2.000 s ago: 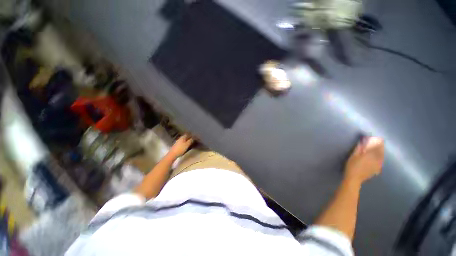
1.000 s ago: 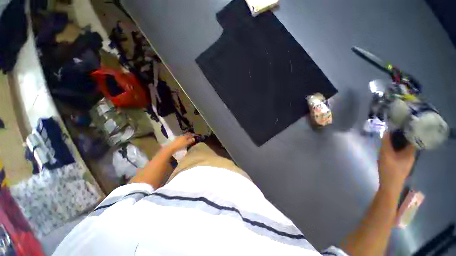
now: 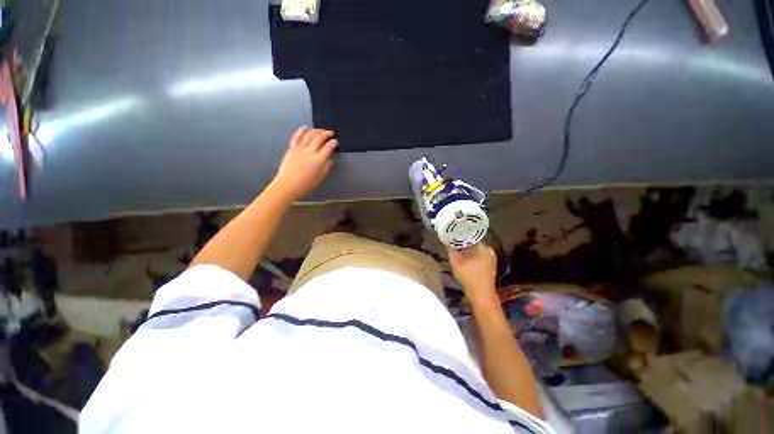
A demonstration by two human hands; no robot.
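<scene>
The black fabric stack (image 3: 407, 80) lies flat on the grey table (image 3: 204, 127), with a notch at its left side. My left hand (image 3: 308, 161) rests with its fingertips at the stack's near left corner, fingers slightly apart. My right hand (image 3: 473, 264) grips the electric rotary cutter (image 3: 454, 208) from behind, at the table's near edge, just short of the stack. The cutter's round white end cap faces up. A cream-yellow squarish weight (image 3: 300, 10) sits on the stack's far left part. A mottled wrapped lump (image 3: 518, 17) sits at its right edge.
A pinkish-beige block (image 3: 709, 19) lies at the far right. The black power cord (image 3: 578, 97) crosses the table right of the stack. Shears (image 3: 19, 127) lie at the far left. Dark scraps, bags and cardboard (image 3: 692, 386) litter the floor below the table edge.
The view has turned, and the stack now lies straight ahead. The right hand has brought the cutter to the table's near edge. The left hand has come from beside the body onto the stack's corner.
</scene>
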